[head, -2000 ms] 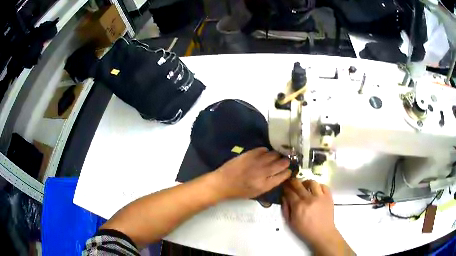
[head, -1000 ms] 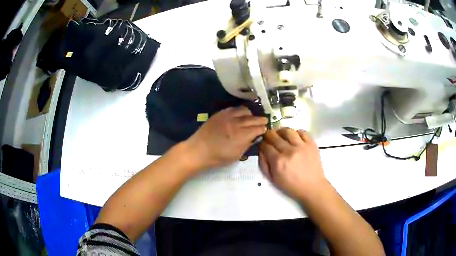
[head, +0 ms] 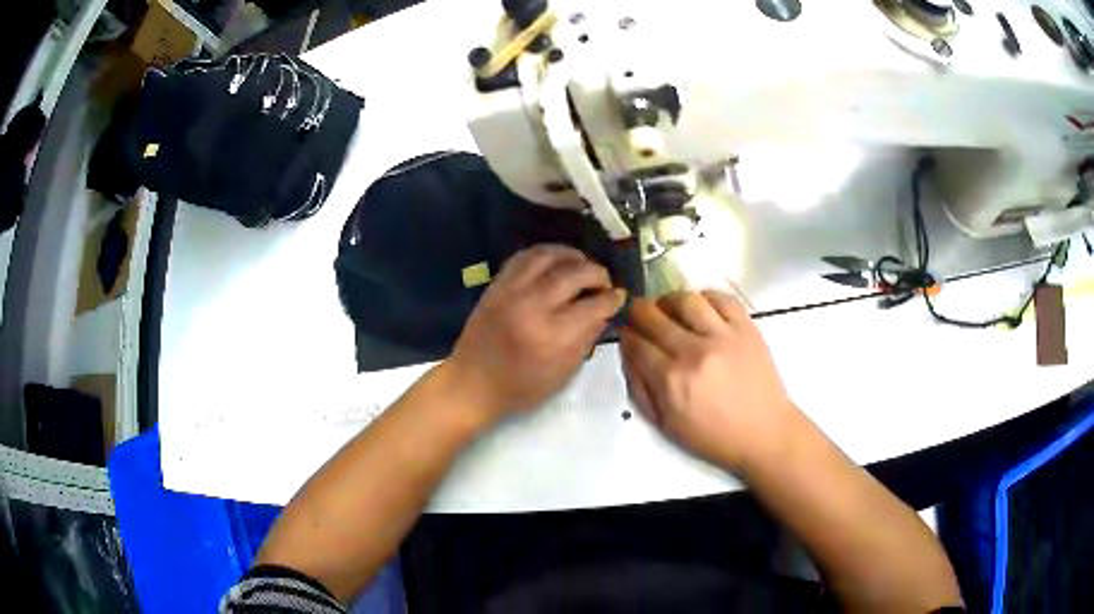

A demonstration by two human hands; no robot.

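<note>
A black bag panel (head: 414,258) with a small yellow label (head: 476,275) lies on the white table, its right part under the head of the sewing machine (head: 840,108). My left hand (head: 540,318) rests on the panel's right part, fingertips pinching its edge just in front of the presser foot (head: 654,246). My right hand (head: 702,378) is beside it, fingertips at the same edge. The fingers hide the exact grip and part of the fabric edge.
Stacked black bag pieces (head: 234,144) with pale zipper lines lie at the back left. Thread snips (head: 849,271), black cord (head: 978,321) and a brown tab (head: 1051,324) are at the right. Blue crates (head: 180,516) stand below the table's left and right ends.
The camera view has shifted, so the machine and table sit differently in the picture. Both hands stay at the fabric edge, now slightly nearer the wearer relative to the needle area.
</note>
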